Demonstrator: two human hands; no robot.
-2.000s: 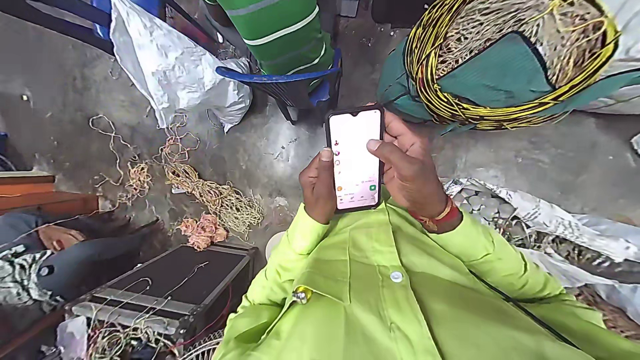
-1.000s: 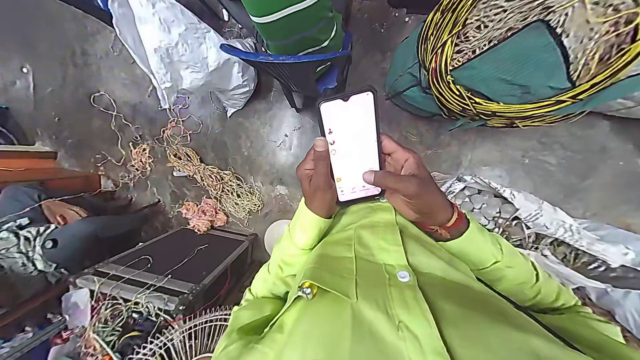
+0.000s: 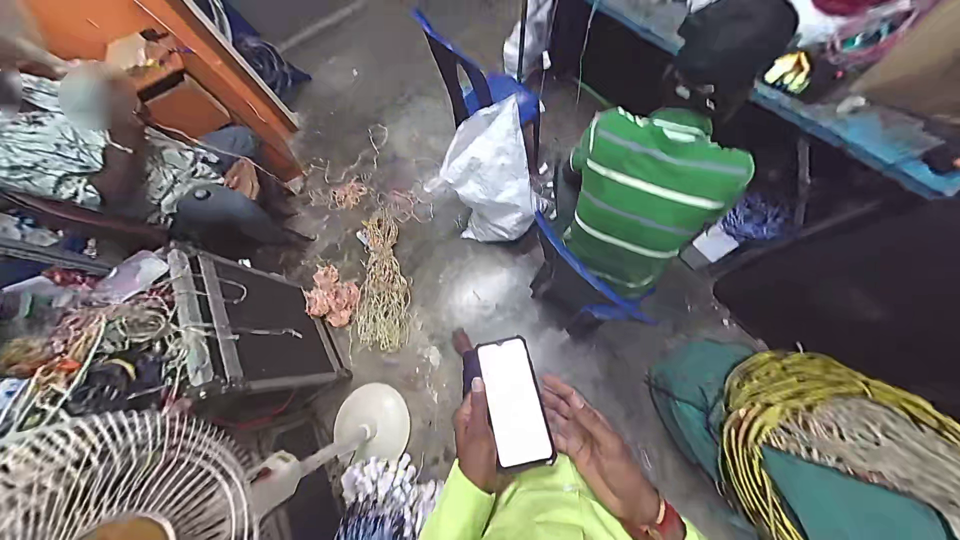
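A smartphone (image 3: 516, 405) in a dark case, its screen a blank bright white, is held upright at the lower middle of the view. My left hand (image 3: 475, 435) grips its left edge, with the thumb along the side. Beside the phone's right edge is my right hand (image 3: 596, 450), palm turned toward it and fingers apart; whether a fingertip touches the case cannot be told. A red band circles my right wrist. Both sleeves are bright yellow-green.
A white pedestal fan (image 3: 127, 480) stands at lower left by a black case (image 3: 270, 322). Cord bundles (image 3: 384, 300) lie on the floor. A person in a striped shirt (image 3: 652, 195) sits ahead; another sits at left. Coiled yellow cable (image 3: 750, 450) rests on a green sack at right.
My right hand has come off the phone's front, its thumb no longer over the screen. The screen has gone from a listed page to plain white. The view has swung up and left.
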